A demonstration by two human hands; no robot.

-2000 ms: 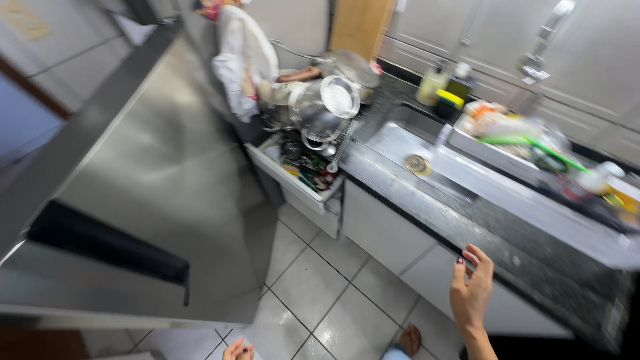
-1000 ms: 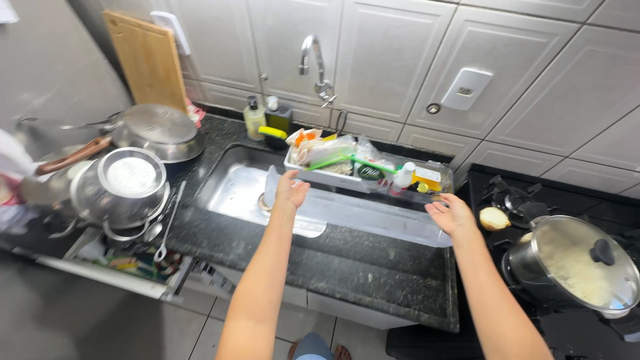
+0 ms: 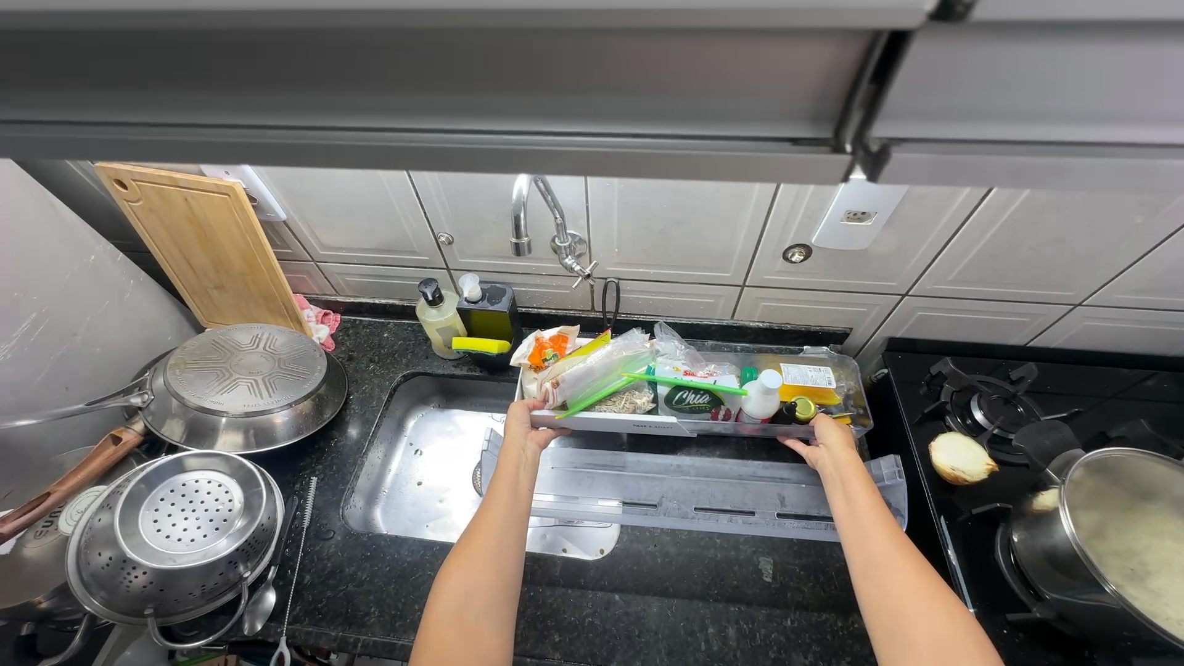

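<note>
A long clear plastic bin with a white front strip holds food bags, a chia packet, a white-capped bottle and a yellow package. My left hand grips its near left corner. At the near right edge my right hand grips it too, beside a small dark bottle. Below the bin, a translucent plastic shelf piece lies across the steel sink and the black stone counter. A green strip rests on the bags.
Pans, a colander and a bamboo board stand left. Soap bottles and a faucet are behind the sink. A stove with a steel pot and half onion is right. A cabinet edge hangs overhead.
Both hands were apart from the bin's edge or only near it; now they hold it. The view has swung right from the fridge and drawer to the sink.
</note>
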